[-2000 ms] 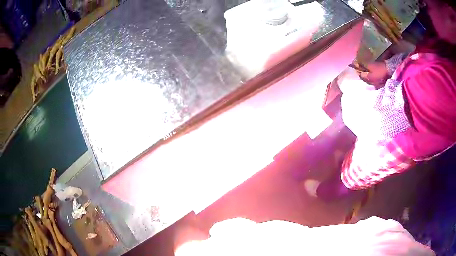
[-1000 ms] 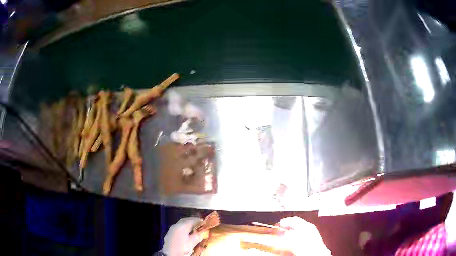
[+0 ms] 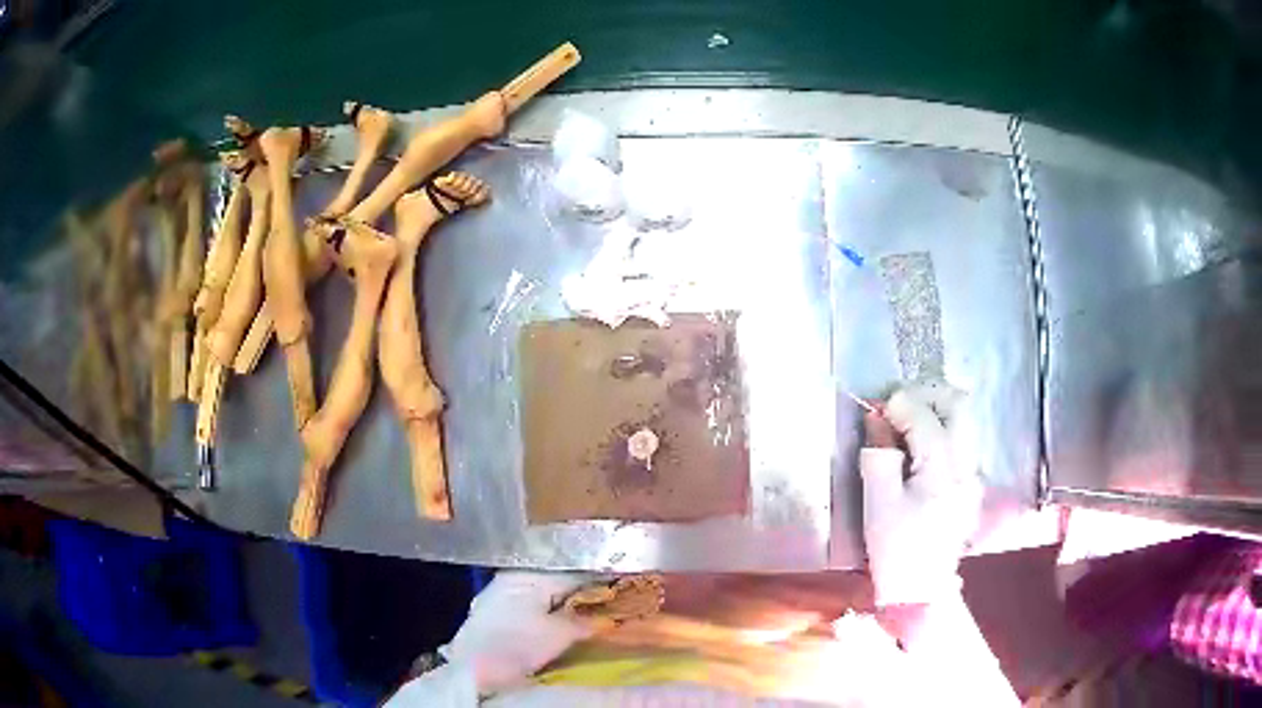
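Note:
My left hand (image 3: 515,634), in a white glove, is low in the picture over my lap and is closed on a small tan part (image 3: 619,599). My right hand (image 3: 925,450), in a white glove with bare fingertips, is over the metal bench, right of the brown board (image 3: 568,477). A thin stick (image 3: 861,403) shows at its fingertips; glare hides part of the hand. A small white round cap (image 3: 642,444) sits on the stained board. Long tan leg-shaped parts (image 3: 357,353) with foot ends and dark bands lie piled at the left.
White bottles (image 3: 590,187) and crumpled white tissue (image 3: 630,277) are behind the board. Thin sticks (image 3: 512,300) lie left of it. The green surface (image 3: 775,62) runs along the back. Blue crates (image 3: 145,588) stand on the floor. A pink checked sleeve (image 3: 1218,622) is lower right.
My right hand has moved from over the lap out onto the bench at the right. My left hand stays low with the small tan part. The view has turned from the right side to the bench.

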